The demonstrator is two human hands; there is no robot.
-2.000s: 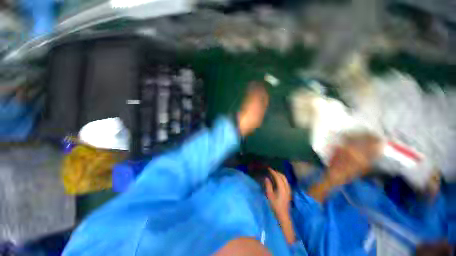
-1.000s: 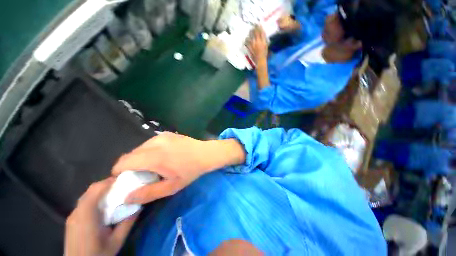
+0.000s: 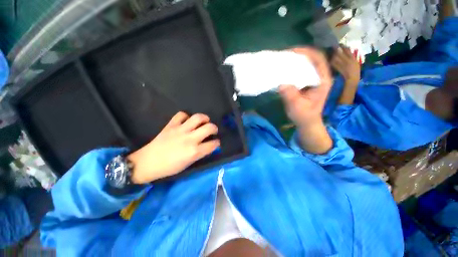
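A black divided tray (image 3: 155, 75) with a raised rim and a rib lies in front of me. My left hand (image 3: 178, 145), with a watch at the wrist, rests over the tray's near right part with fingers bent; whether its fingertips hold anything is hidden. Small blue patches show beside these fingers. My right hand (image 3: 309, 90) is raised right of the tray and grips a white wrapped product unit (image 3: 271, 73) by its right end. The bundle's left end reaches to the tray's right rim. The hand is a little blurred.
Another worker's hand (image 3: 347, 65) and blue sleeve are close on the right, by a pile of white pouches (image 3: 386, 22). A pale metal rail (image 3: 55, 30) curves at upper left. Brown cardboard (image 3: 427, 173) is at right. A small white disc (image 3: 282, 10) lies on the green surface.
My hands, earlier together on a white bundle, are now apart, the left over the tray and the right holding a white bundle. The view has turned, and the tray shows more fully.
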